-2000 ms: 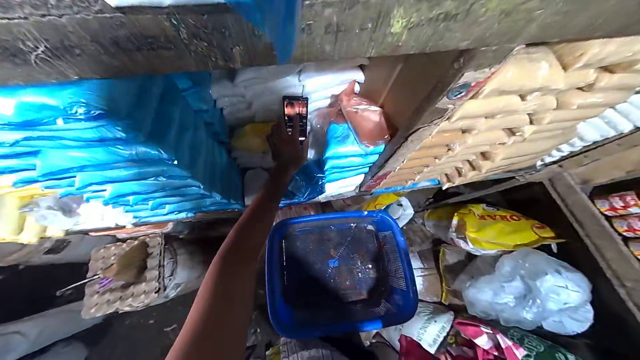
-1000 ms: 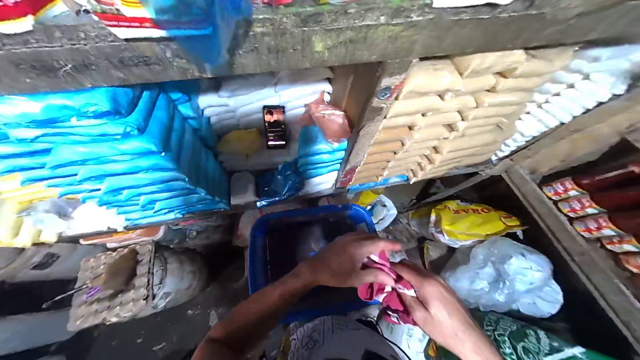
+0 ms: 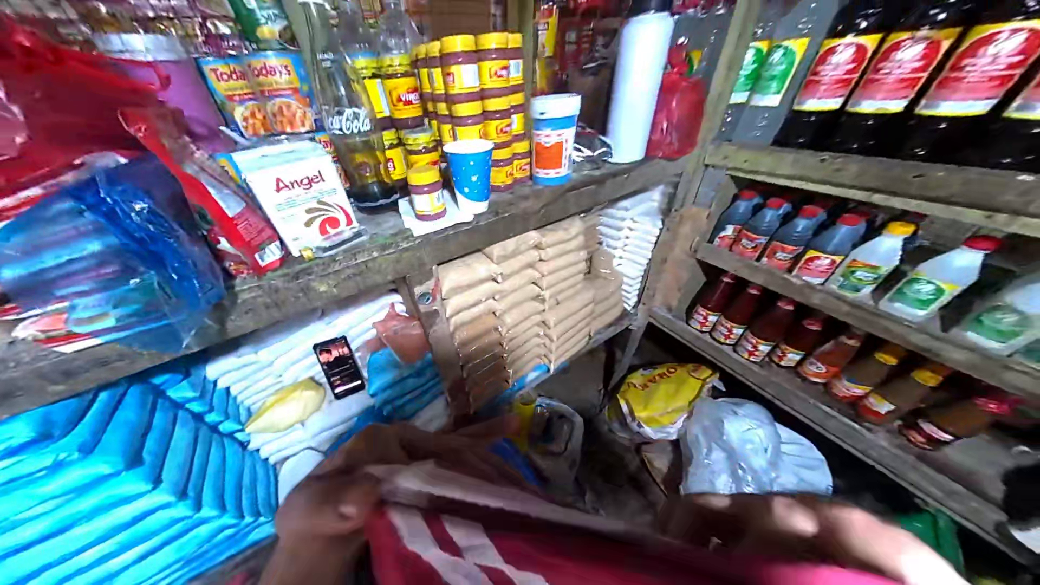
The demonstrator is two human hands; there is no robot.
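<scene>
My left hand (image 3: pixel 341 496) grips one edge of a dark red cloth with white stripes (image 3: pixel 487 544) at the bottom of the view. My right hand (image 3: pixel 804 528), blurred, is at the cloth's other side; its fingers lie along the far edge and their grip is partly hidden. The cloth is spread between both hands. Beyond my left hand, a smartphone (image 3: pixel 340 367) with a lit screen leans on stacked white packets (image 3: pixel 284 390), beside a yellow packet (image 3: pixel 286 406). The blue basket's rim (image 3: pixel 516 461) shows only in a small part behind the cloth.
A wooden shelf (image 3: pixel 536 199) holds jars, a glass bottle, a paper cup and a box. Below are stacked blue packets (image 3: pixel 106 487) and brown packets (image 3: pixel 520 301). Bottles (image 3: pixel 780 236) line shelves at right. A yellow sack (image 3: pixel 666 398) and a clear plastic bag (image 3: pixel 731 447) lie beneath.
My left hand held the phone among the packets, then let it go. Both hands took hold of the red cloth, bunched one second ago and now spread. The view has swung up and right.
</scene>
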